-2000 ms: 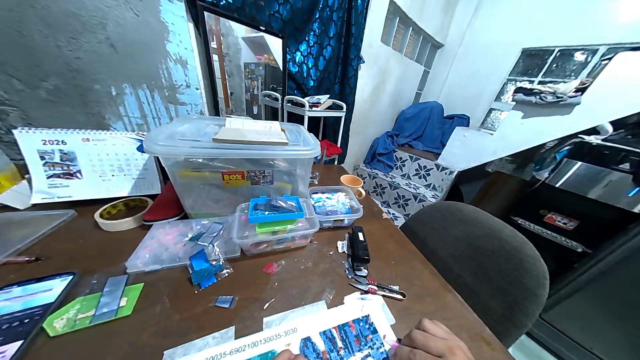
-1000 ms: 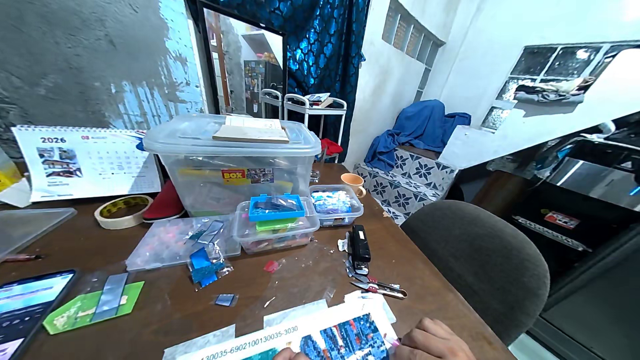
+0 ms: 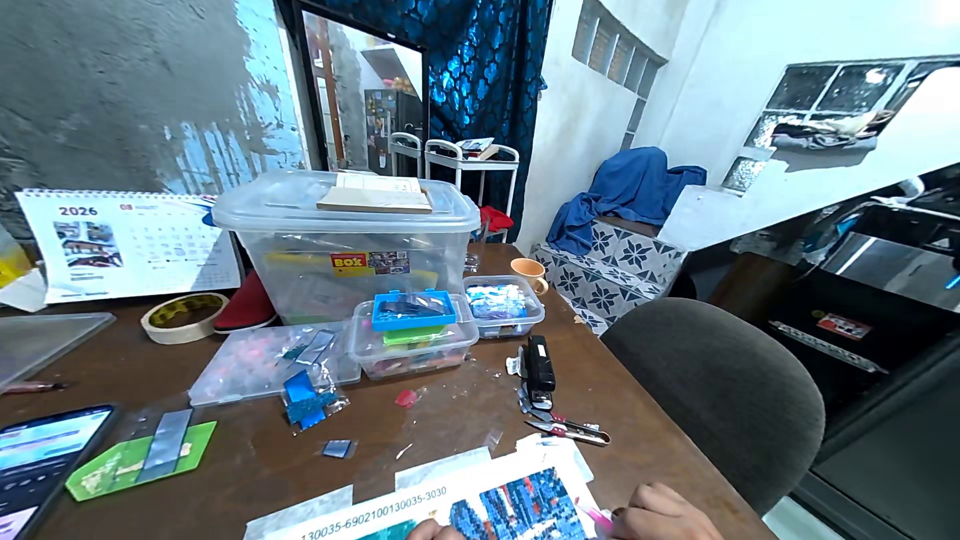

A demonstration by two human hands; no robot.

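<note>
A printed sheet [image 3: 465,495] with a blue and red picture lies at the table's front edge, over pale paper pieces [image 3: 442,466]. My right hand [image 3: 664,514] is at its right side, fingers closed around a small pink tool or pen [image 3: 600,519], its tip near the picture's edge. Of my left hand [image 3: 435,531] only fingertips show, resting on the sheet's lower part. Just beyond the sheet are small snips [image 3: 566,429] with red parts and a black stapler [image 3: 538,371]. Left of them sit a red scrap [image 3: 406,398] and a small grey-blue piece [image 3: 337,448].
A phone [image 3: 49,465] and a green tray [image 3: 142,459] are at the left. Farther back stand a large plastic box [image 3: 352,255], small containers [image 3: 412,352], a bead case [image 3: 262,360], a tape roll [image 3: 184,319], a desk calendar [image 3: 135,247] and an orange cup [image 3: 529,274]. A grey chair [image 3: 720,390] is at right.
</note>
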